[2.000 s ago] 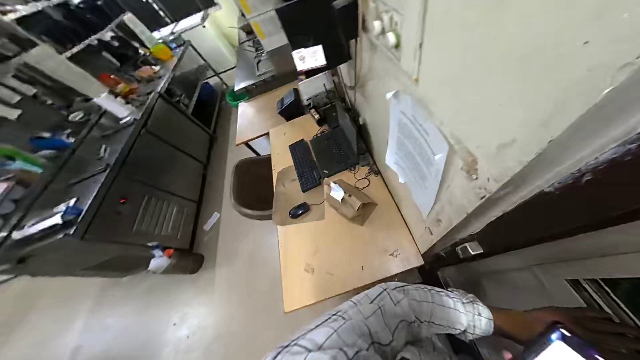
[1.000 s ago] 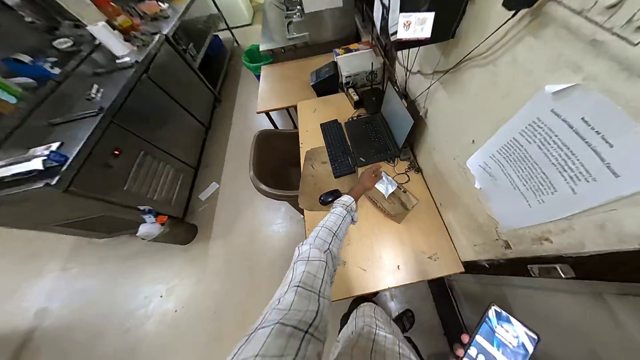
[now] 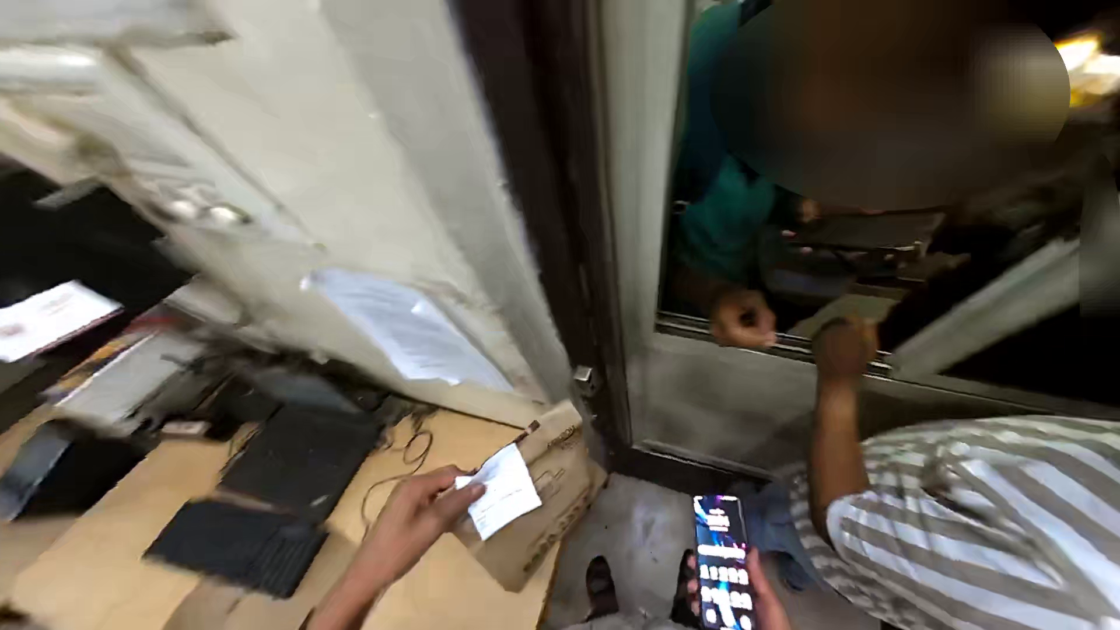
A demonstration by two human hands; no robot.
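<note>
My left hand (image 3: 424, 516) pinches the top of a brown paper bag (image 3: 560, 490) with a white paper slip (image 3: 503, 492) lying against it, thumb over the slip's edge. The bag bears printing and hangs tilted over the right end of the wooden desk (image 3: 420, 586). Lower in the view, my right hand (image 3: 757, 595) is closed around a smartphone (image 3: 722, 560) with its screen lit.
A black keyboard (image 3: 241, 542) and a laptop (image 3: 302, 455) lie on the desk. A printed sheet (image 3: 407, 328) is on the wall. At right a person in a striped shirt (image 3: 980, 516) stands by a window ledge (image 3: 779, 346); another person's hand (image 3: 742, 319) is at the opening.
The view has swung right to the window. The bag, lying on the desk under my left hand one second ago, is now lifted at the desk's end.
</note>
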